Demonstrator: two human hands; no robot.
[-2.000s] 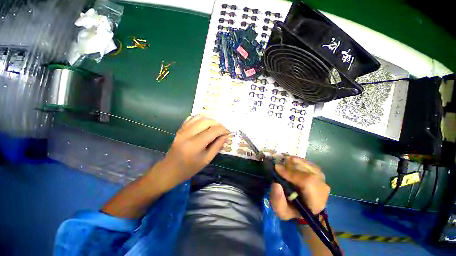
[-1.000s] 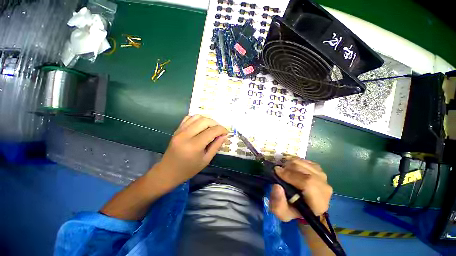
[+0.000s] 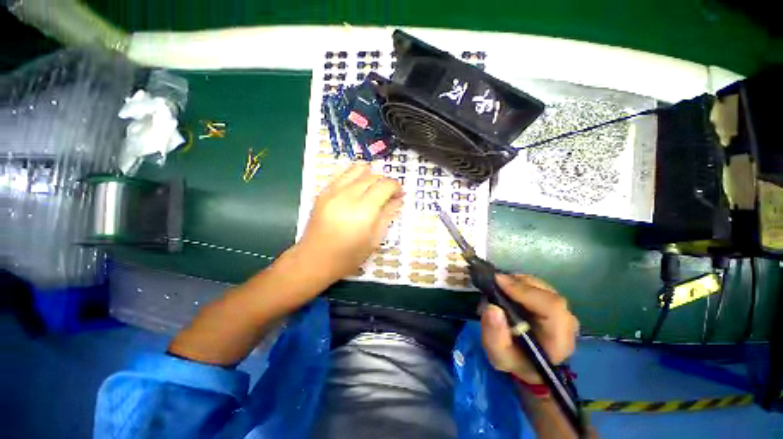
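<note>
My right hand [image 3: 534, 326] holds the black soldering iron [image 3: 483, 276], its thin metal tip pointing up and left over the white component sheet [image 3: 410, 230]. My left hand [image 3: 350, 221] is over the left part of the sheet, fingers bent and close together; whether something small is between the fingertips cannot be seen. Small dark and tan parts lie in rows on the sheet. Blue circuit boards [image 3: 350, 129], some with pink patches, are piled beyond my left hand, beside the fan. Thin solder wire [image 3: 225, 251] runs from the spool [image 3: 110, 208] towards my left hand.
The black fan [image 3: 459, 111] stands on the sheet's far right part. Right of it lies a white tray of speckled small parts [image 3: 584, 150]. A black station [image 3: 694, 171] is far right. Gold slivers [image 3: 254, 165] lie on the green mat. Clear plastic [image 3: 51, 163] and a white wad [image 3: 148, 129] are left.
My left hand has moved away from me, towards the blue boards. The iron tip is now apart from my left fingertips. The view has tilted, and the fan appears further left.
</note>
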